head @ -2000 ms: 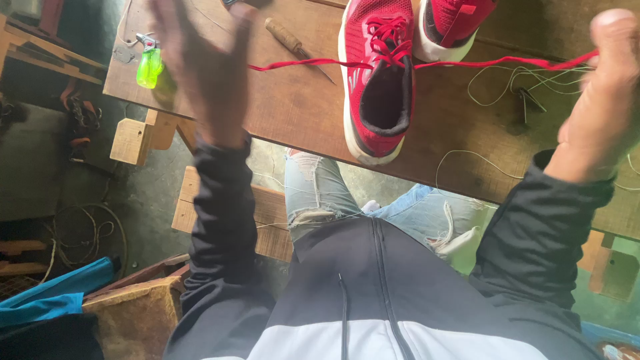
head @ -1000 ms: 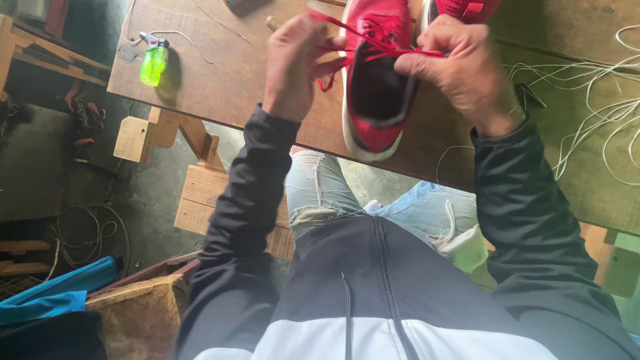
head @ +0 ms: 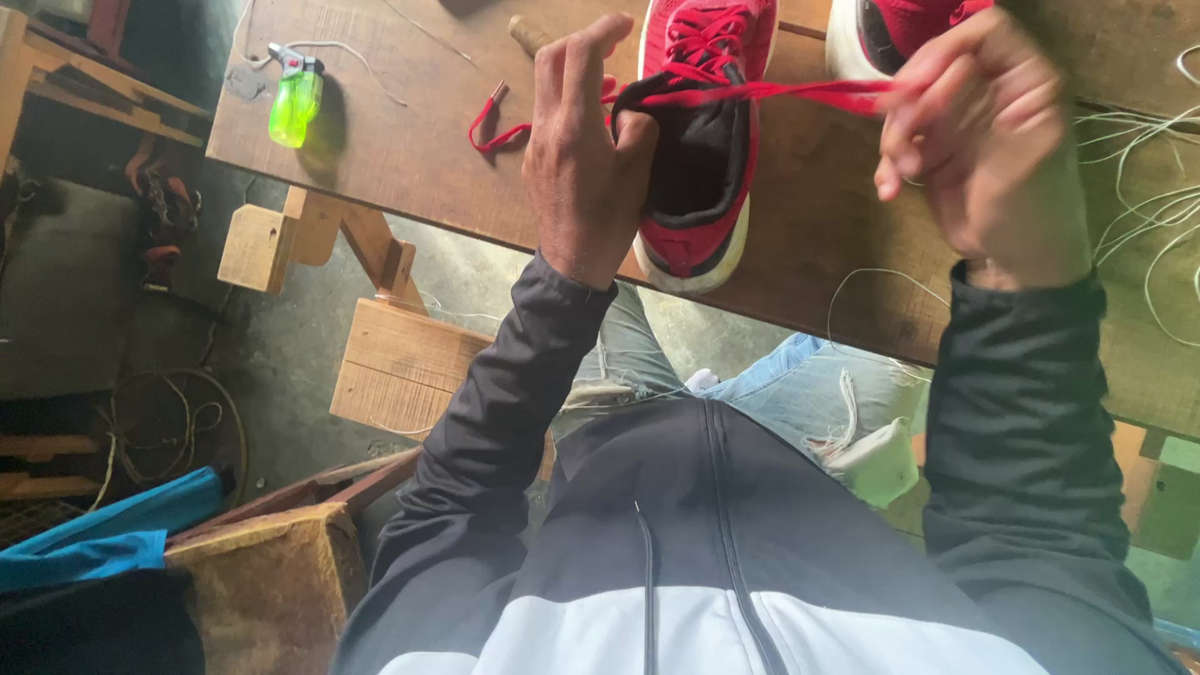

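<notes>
A red sneaker point(head: 696, 246) with a white sole stands on the wooden table, its heel at the near edge. My right hand point(head: 984, 141) pinches a red shoelace point(head: 816, 92) and stretches it to the right from the shoe's tongue; the hand is blurred. At the shoe's left side, my left hand point(head: 591, 155) has its thumb at the black collar, its fingers pointing up. A lace end lies left of this hand, and whether its fingers grip the lace is hidden. Behind my right hand a second red sneaker point(head: 855, 42) is partly visible.
A green lighter point(head: 295, 103) lies at the table's left end near a thin cord. The wooden handle point(head: 530, 36) of a tool is beyond my left hand. Loose white thread point(head: 1148, 202) spreads on the right. Wooden blocks point(head: 408, 361) stand below the table's front edge.
My hands were together over the shoe opening one second ago; now they are apart. My right hand has moved right with the lace, and my left hand is at the shoe's left side.
</notes>
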